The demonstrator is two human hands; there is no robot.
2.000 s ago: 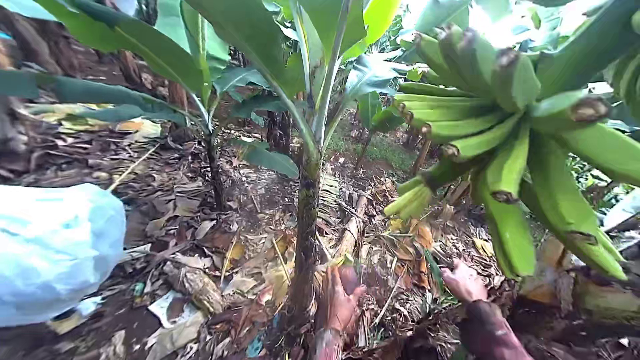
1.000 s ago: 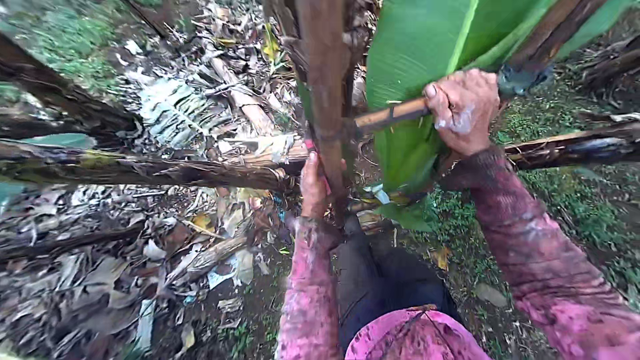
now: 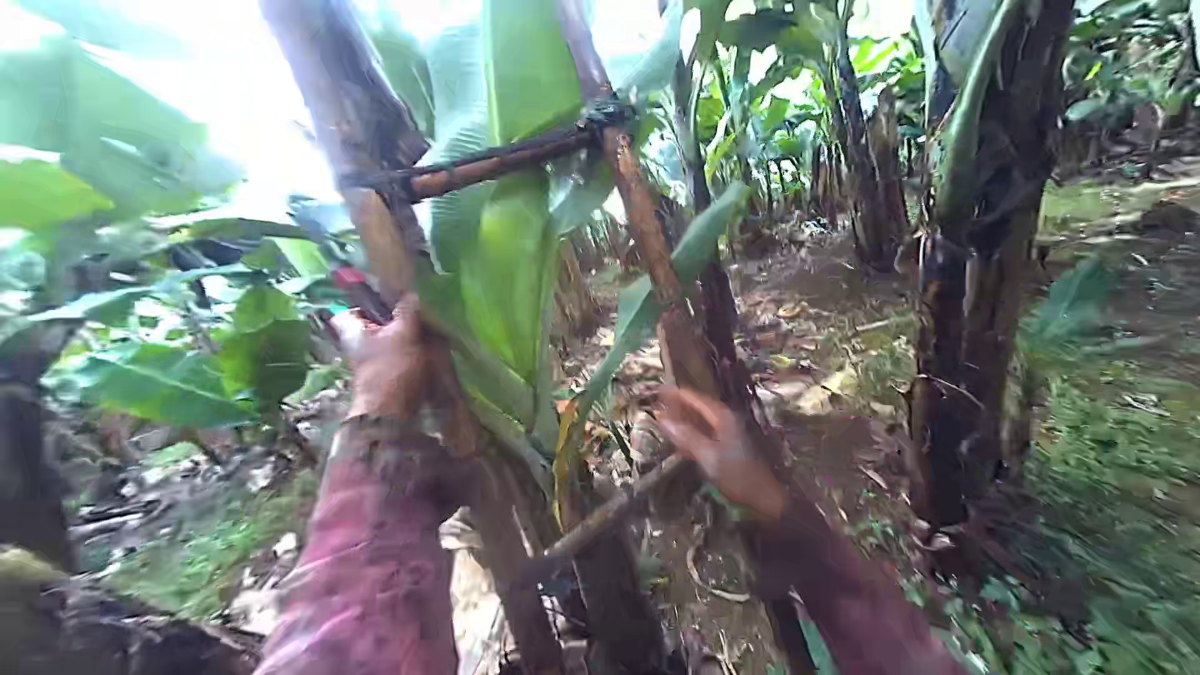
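A rough wooden ladder (image 3: 506,164) of two poles and tied rungs stands upright in front of me, blurred. My left hand (image 3: 384,361) is at its left pole, fingers closed around it. A slim object with a red part (image 3: 349,277) sticks up at that hand; its lower end is hidden. My right hand (image 3: 717,441) is beside the right pole (image 3: 647,220), fingers extended and apart, just above the lower rung (image 3: 609,516). Whether it touches the pole is unclear. Behind and between the poles rises a broad green banana leaf (image 3: 516,272).
A thick banana stem (image 3: 966,328) stands to the right, with more plants behind. Large leaves (image 3: 159,380) spread at the left. Dry litter and low green weeds (image 3: 1078,487) cover the sloping ground. A dark stem or log (image 3: 112,619) lies at bottom left.
The view has swung strongly. My right hand, which gripped a rung one second ago, is now off it beside the right pole. Two seconds ago both hands were away from the ladder, near banana plants.
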